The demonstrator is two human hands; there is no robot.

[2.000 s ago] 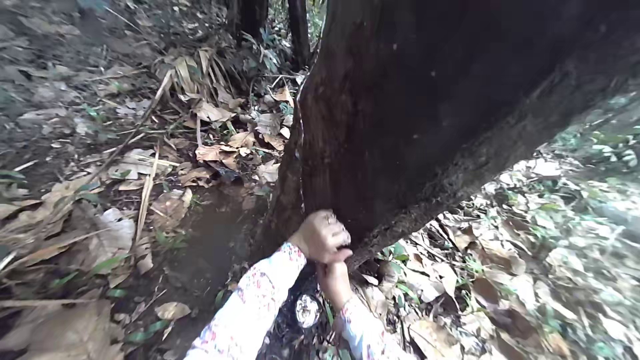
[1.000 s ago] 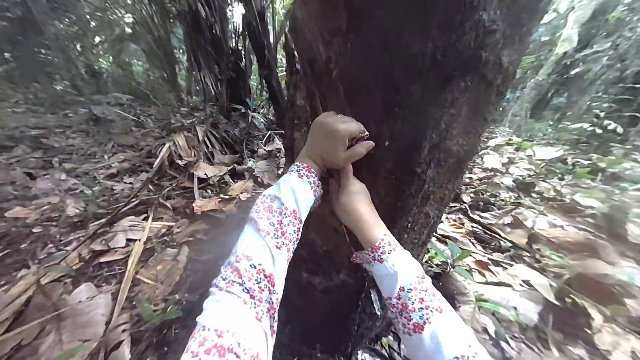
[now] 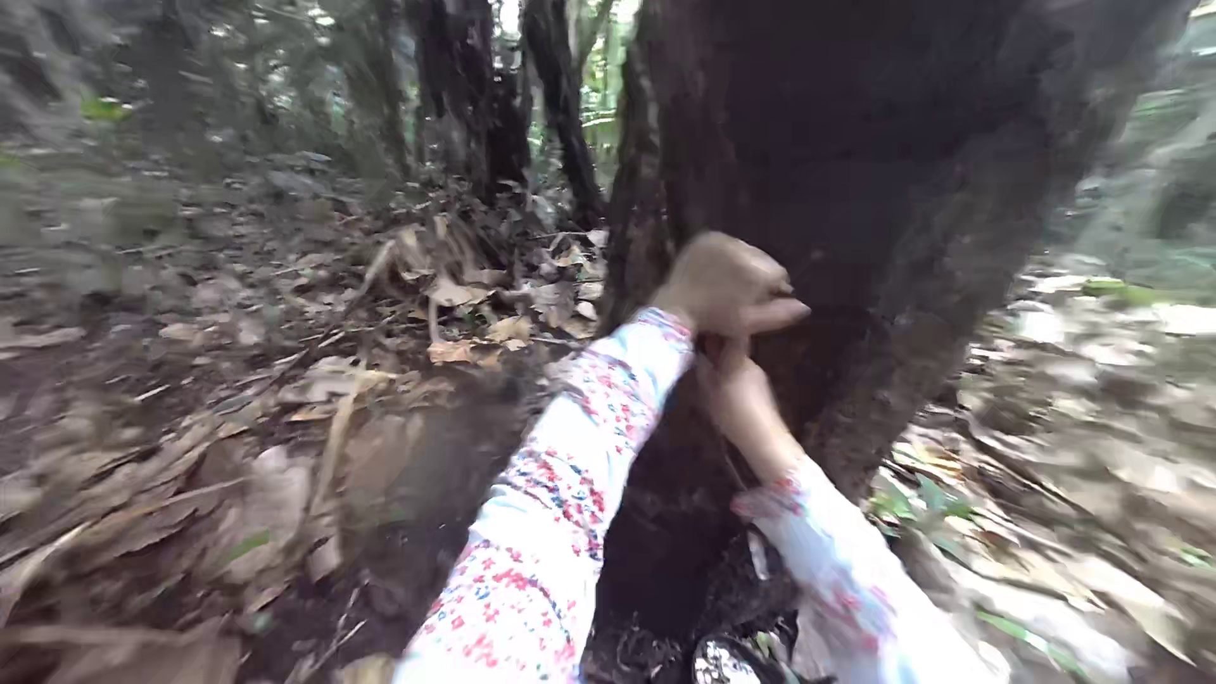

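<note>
A thick dark tree trunk [image 3: 855, 190] rises in front of me. My left hand [image 3: 731, 285] is curled against its lower part, with the thumb pointing right; whether anything is inside the fingers is hidden by blur. Just below it, my right hand [image 3: 744, 394] is raised with its fingertips touching or nearly touching the left hand. What the right fingers hold cannot be made out. Both arms wear white sleeves with a red and blue flower print. At the trunk's foot, partly cut off by the lower edge, lies a small round dark-rimmed container [image 3: 727, 662] with whitish contents.
Dry leaves [image 3: 456, 351] and twigs cover the ground at left. More leaf litter [image 3: 1073, 570] and a small green plant [image 3: 926, 503] are on the right. Thinner dark trunks [image 3: 475, 95] stand behind at upper left.
Both hands have moved up the trunk from near its foot, where they were two seconds ago, staying close together. The view has tilted upward.
</note>
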